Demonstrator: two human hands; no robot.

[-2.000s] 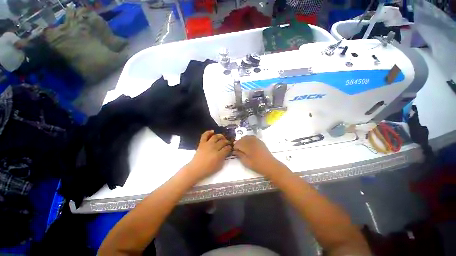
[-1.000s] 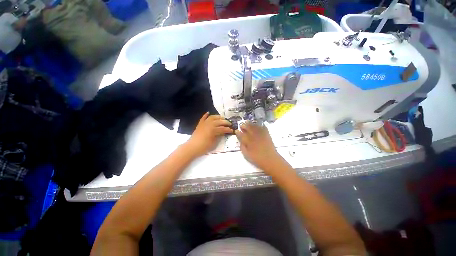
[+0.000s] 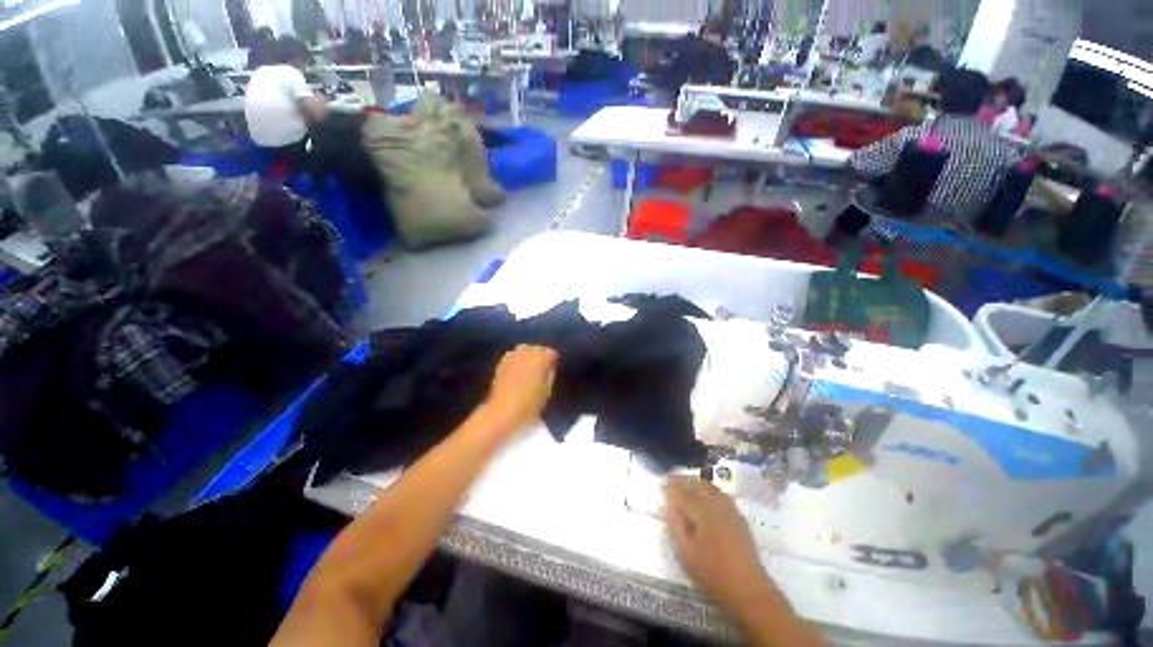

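Observation:
Black garment pieces (image 3: 417, 392) lie heaped across the left of the white table and reach the needle area. The white sewing machine (image 3: 986, 442) with a blue stripe stands at the right, its metal presser foot and needle parts (image 3: 809, 436) at its left end. My left hand (image 3: 525, 379) is on the black cloth, left of the needle; its fingers are blurred, and I cannot tell whether they grip it. My right hand (image 3: 702, 525) is at the table just in front of the needle area; whether it holds anything is not visible.
Plaid garments (image 3: 164, 341) are piled in a blue bin at the left. Thread snips (image 3: 889, 556) and orange and red rings (image 3: 1049, 597) lie on the bed. A green bag (image 3: 866, 303) is behind the machine. Other people sit at stations further back.
The view has swung left and up. My left hand has left the needle area and moved left onto the black cloth. My right hand is slightly nearer the front, off the needle.

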